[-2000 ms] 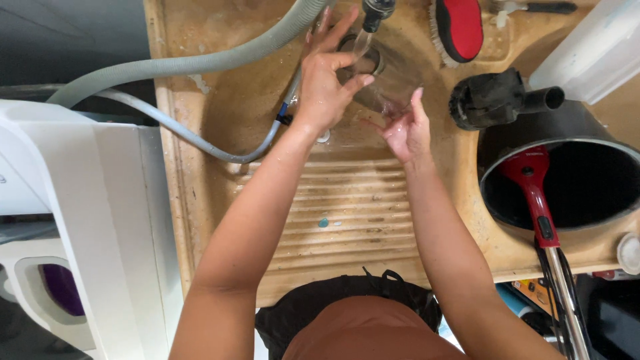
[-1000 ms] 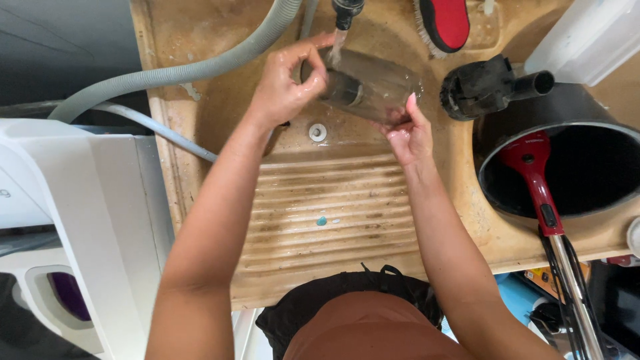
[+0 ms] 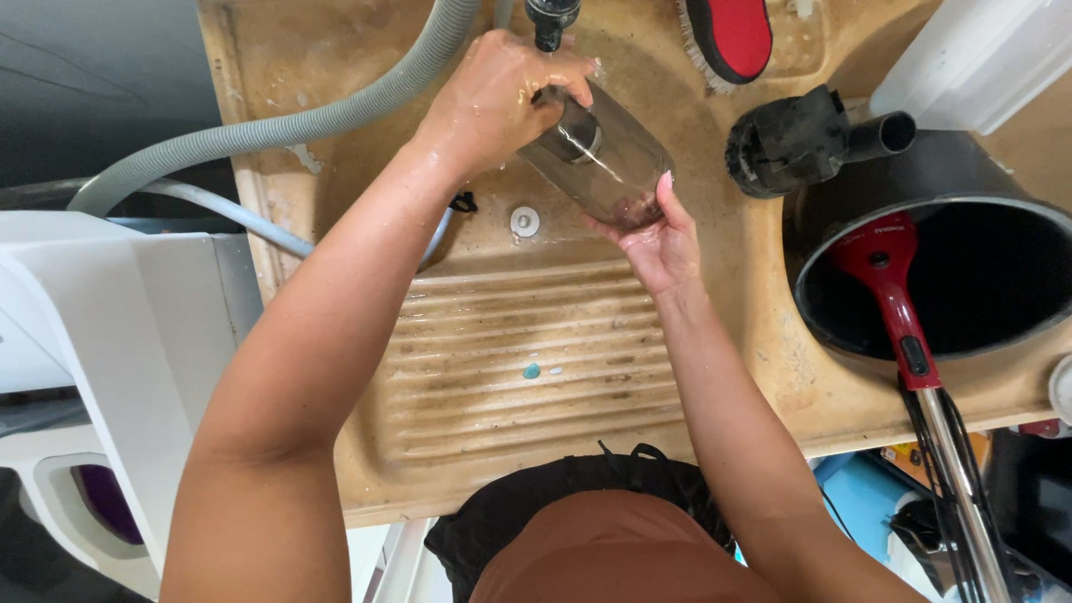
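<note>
A transparent smoky plastic container (image 3: 615, 159), cylinder-like and wet, is tilted over the basin of a stained laundry sink (image 3: 712, 234). My left hand (image 3: 511, 96) grips its upper end, just below the black tap (image 3: 550, 23); drops of water cling to the fingers. My right hand (image 3: 662, 239) supports the lower end, with the fingers partly hidden behind it. A dark part shows inside the container near my left hand. The white drain fitting (image 3: 525, 222) lies below it, above the ribbed washboard (image 3: 536, 335).
At right are a black plastic vacuum part (image 3: 787, 142), a black tub (image 3: 988, 276) with a red appliance handle (image 3: 896, 276), and a white translucent container (image 3: 963, 59). A red-backed scrub brush (image 3: 737, 38) lies at the top. A grey corrugated hose (image 3: 335, 121) crosses the left side.
The container has turned to a steeper slant, its lower end now nearer the washboard. My left hand has shifted over its upper end. Water seen running from the tap a second ago no longer shows.
</note>
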